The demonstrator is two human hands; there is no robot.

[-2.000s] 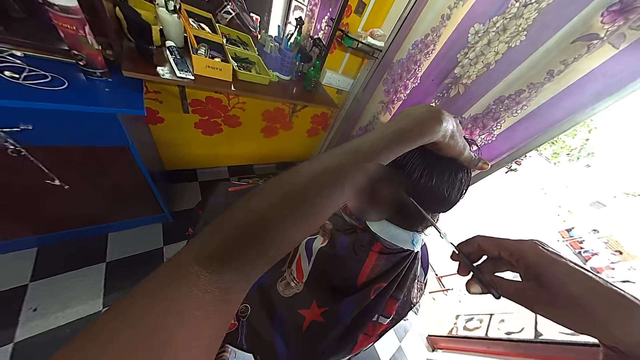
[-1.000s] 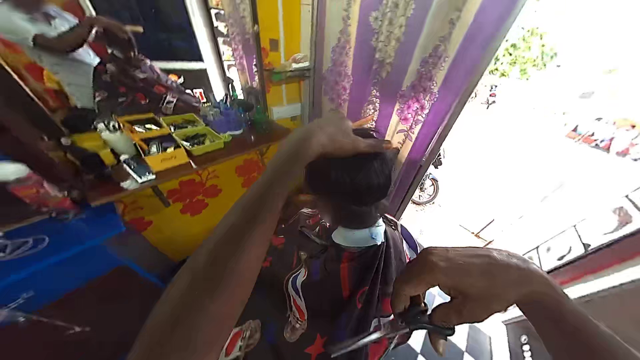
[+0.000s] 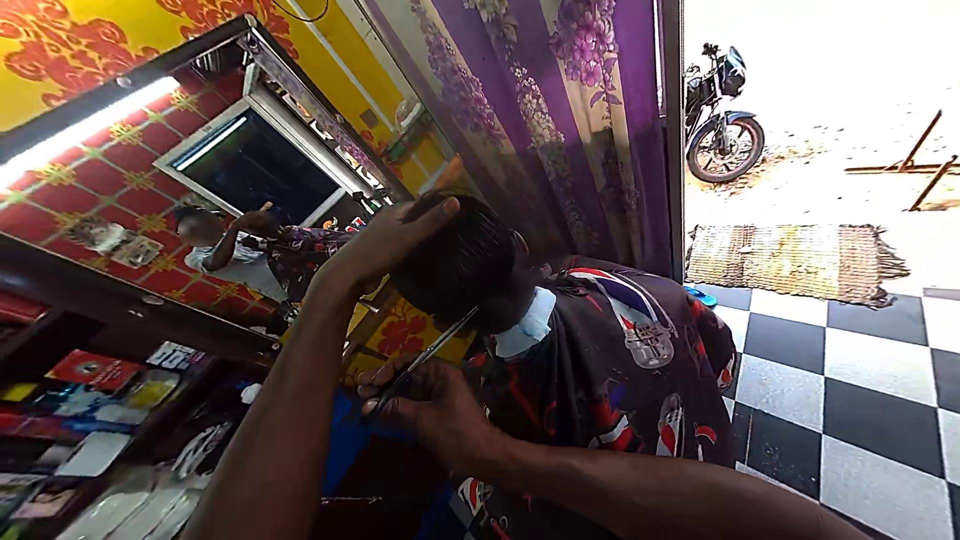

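A seated person's head with short dark hair point(image 3: 465, 247) is tilted in the middle of the view. My left hand point(image 3: 386, 244) rests on the top of it, thumb stretched over the hair; whether it holds a comb is hidden. Gripped in my right hand point(image 3: 431, 401) are metal hair scissors point(image 3: 435, 346), their blades against the hair near the neck. Around the neck lies a pale blue paper strip point(image 3: 526, 326), above a dark barber's cape point(image 3: 592, 360) printed in red, white and blue.
A framed wall mirror point(image 3: 300, 124) hangs at the left, over shelves with packets point(image 3: 97, 371). Behind the head hangs a purple floral curtain point(image 3: 525, 112). At the right are a checkered floor point(image 3: 817, 375), a woven mat point(image 3: 787, 259) and a parked motorcycle point(image 3: 724, 124) outside.
The scissors, low and away from the head one second ago, are now at the hair by the neck. My left hand stays on the head. The view has swung strongly.
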